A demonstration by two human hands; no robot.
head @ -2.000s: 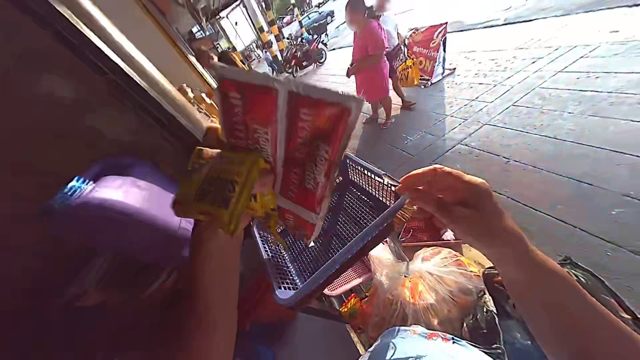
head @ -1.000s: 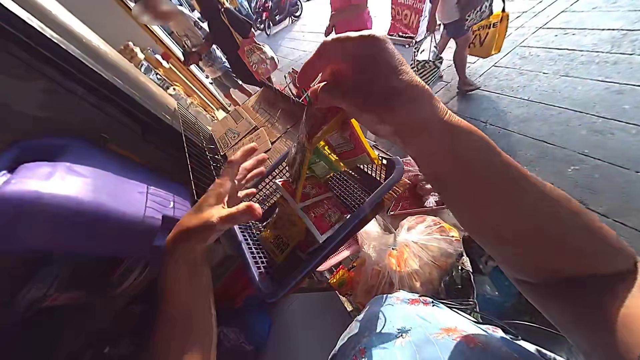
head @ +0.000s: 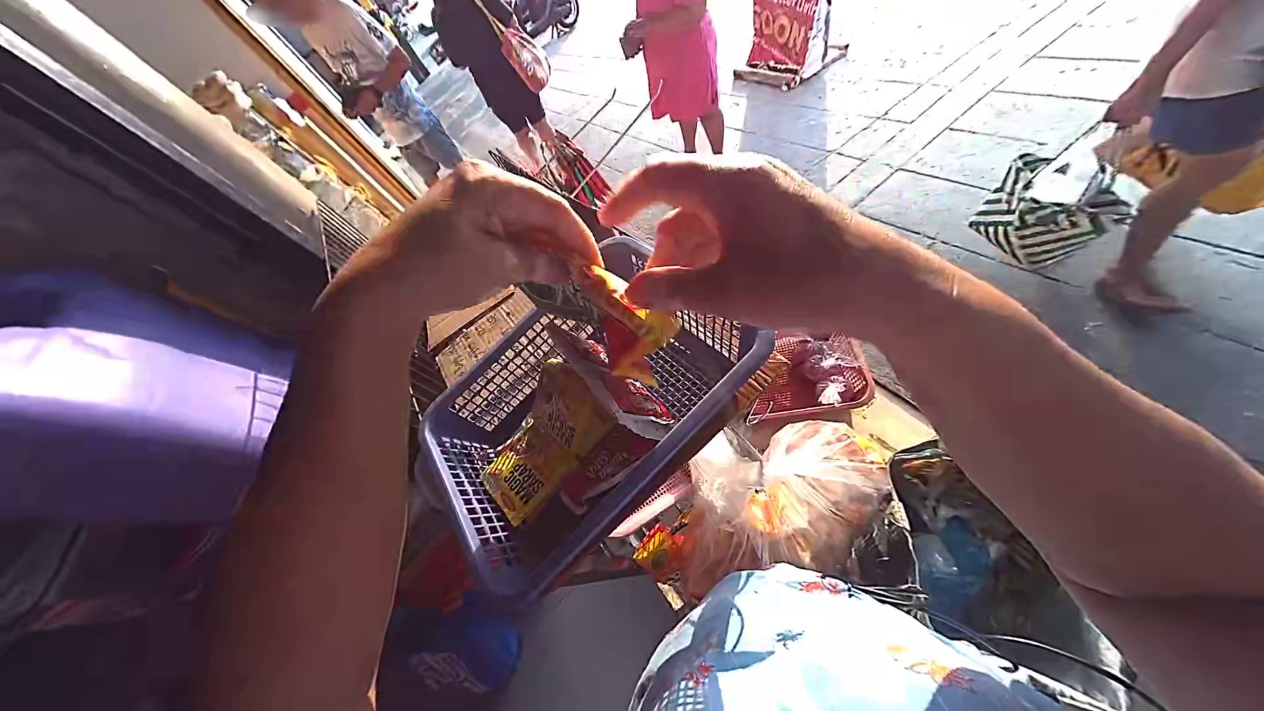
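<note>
A blue plastic basket (head: 731, 380) with lattice walls stands tilted in the middle of the view. Yellow seasoning sachets (head: 538, 469) and red-and-white sachets (head: 612, 459) lie inside it. Above its far part, my left hand (head: 504, 232) pinches a small red and yellow sachet packet (head: 627, 331), which hangs down over the basket. Close to the packet's right side is my right hand (head: 741, 237), fingers curled and thumb apart from the index finger; whether its thumb touches the packet is unclear.
A clear plastic bag of orange items (head: 790, 494) sits right of the basket, below a red basket (head: 859, 390). Purple fabric or plastic (head: 128, 395) is at left, cardboard (head: 484, 331) behind. Several people stand or walk on the pavement; one carries a striped bag (head: 1037, 212).
Sachets held up in my left hand two seconds ago now lie in the blue basket. My left hand has moved from beside the basket up to the small packet. A person with a striped bag has come in at right.
</note>
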